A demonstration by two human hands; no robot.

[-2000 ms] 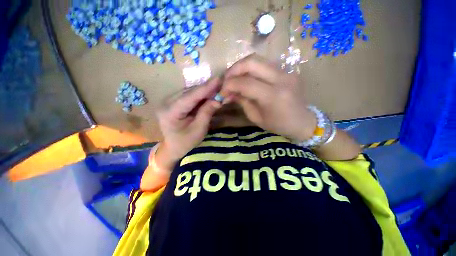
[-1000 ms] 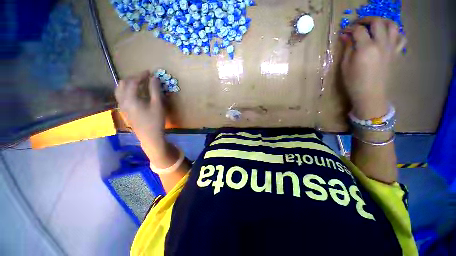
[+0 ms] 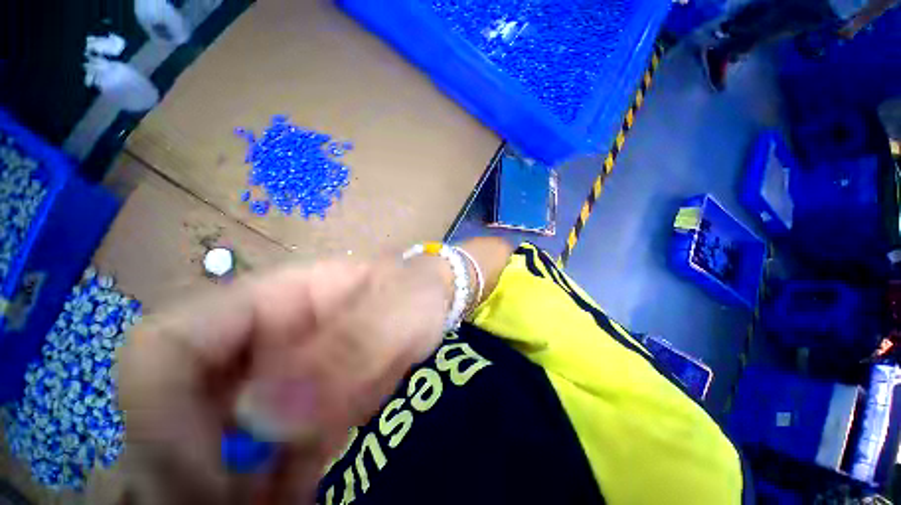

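Note:
My right hand [image 3: 341,311], with the beaded bracelet, is large and blurred close to the camera. A small blue part [image 3: 247,452] shows between blurred fingertips, with a pale patch just above it. The blurred fingers at the lower left overlap, and I cannot tell whether my left hand is among them. A small pile of plain blue parts [image 3: 294,168] lies on the cardboard. A large pile of pale-faced blue parts [image 3: 74,385] lies at the left, partly hidden by the fingers. A round white dish [image 3: 218,261] sits on a stained spot between the piles.
A large blue tray [image 3: 479,94] full of blue parts stands at the top. A blue bin [image 3: 59,261] holds pale-faced parts at the left. White bottles [image 3: 123,84] lie at the upper left. Blue crates [image 3: 719,252] and yellow-black tape [image 3: 598,197] are on the floor. A person's foot [image 3: 719,69] shows top right.
The view has swung to the right and tilted. My right hand has left the plain blue pile and come close to the camera. The small pale-faced group is out of view.

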